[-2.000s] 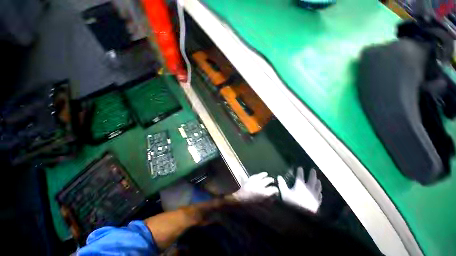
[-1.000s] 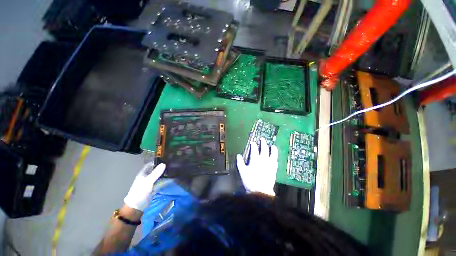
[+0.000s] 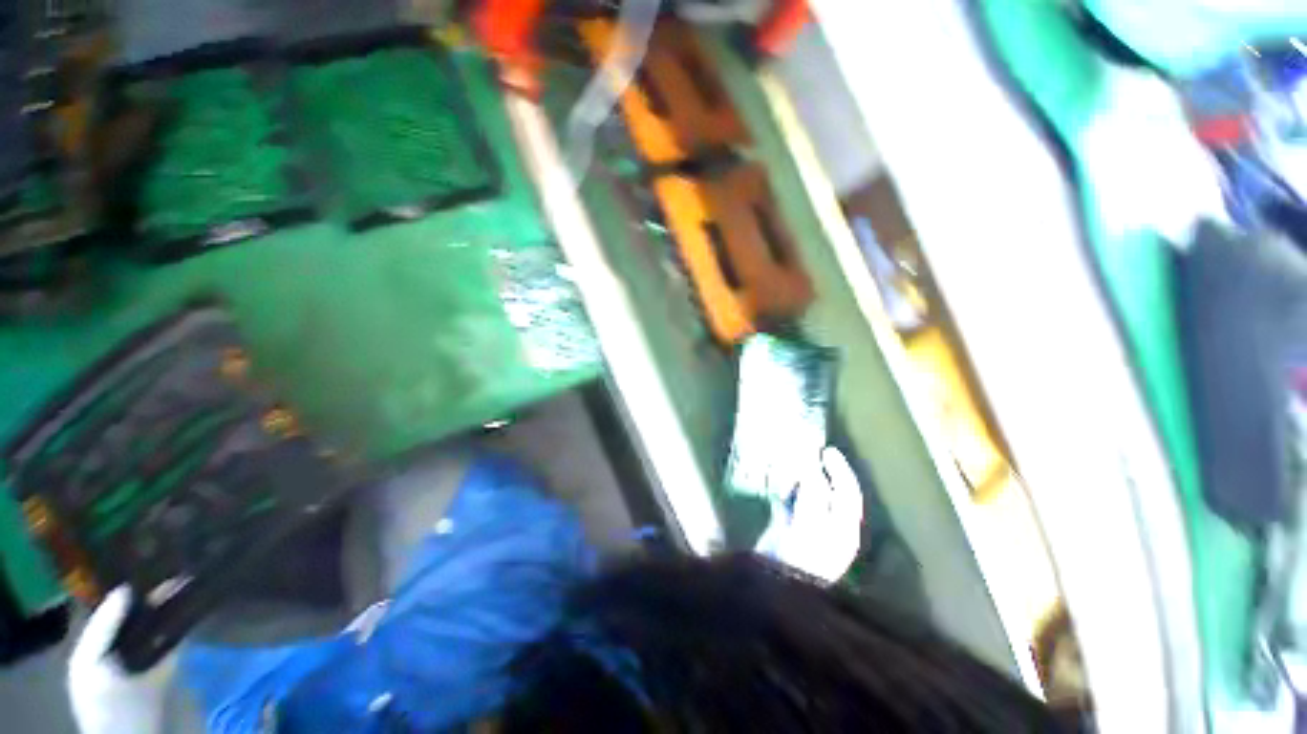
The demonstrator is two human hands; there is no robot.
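The frame is blurred. My right hand, in a white glove, holds a green circuit board over the dark green conveyor, below two orange-brown plates. My left hand, white-gloved and cut by the lower left edge, is at the near corner of a black solder pallet. The pallet is tilted in the picture; whether my fingers grip it cannot be told. Another circuit board lies on the green mat by the conveyor's pale rail.
Two shallow black trays of green pieces, one left and one right, stand behind the pallet. Stacked pallets are at the left edge. A red-orange post is at the top. A white-edged green table with a dark grey object is at right.
The view has turned right. My right hand has moved from the mat to over the conveyor with a circuit board. One board now shows on the mat where two lay. My left hand stays by the pallet.
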